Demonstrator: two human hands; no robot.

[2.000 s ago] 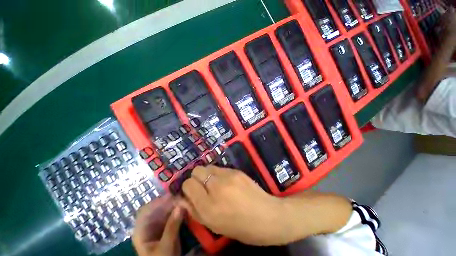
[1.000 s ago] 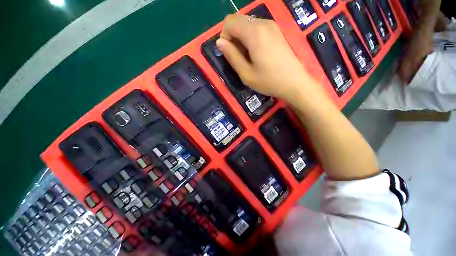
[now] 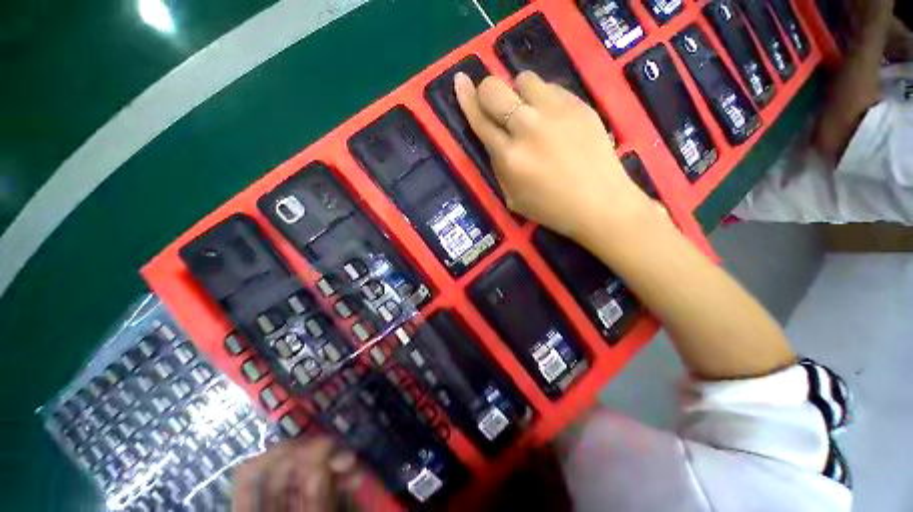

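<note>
A red tray point(image 3: 222, 207) holds two rows of black phones, back side up. A clear carrier sheet point(image 3: 345, 325) with rows of small dark-framed pieces lies over its near-left phones. My left hand point(image 3: 300, 475), blurred at the bottom edge, holds the sheet's lower end. My right hand point(image 3: 551, 150) is over the fourth and fifth phones of the far row, fingers bent, index fingertip at the fourth phone's point(image 3: 455, 100) camera end. I cannot tell whether anything is between its fingers. The second phone point(image 3: 325, 215) of that row has a white-outlined oval at its camera end.
A stack of clear sheets with pieces point(image 3: 165, 420) lies left of the tray on the green bench point(image 3: 200, 130). Another red tray of phones point(image 3: 601, 72) adjoins at the upper right. Another person's arm point(image 3: 851, 90) and white sleeve are at the right edge.
My right hand has left the sheet near my left hand and moved up and right to the far row of phones. Since one second ago its fingers have shifted slightly, and the view has moved.
</note>
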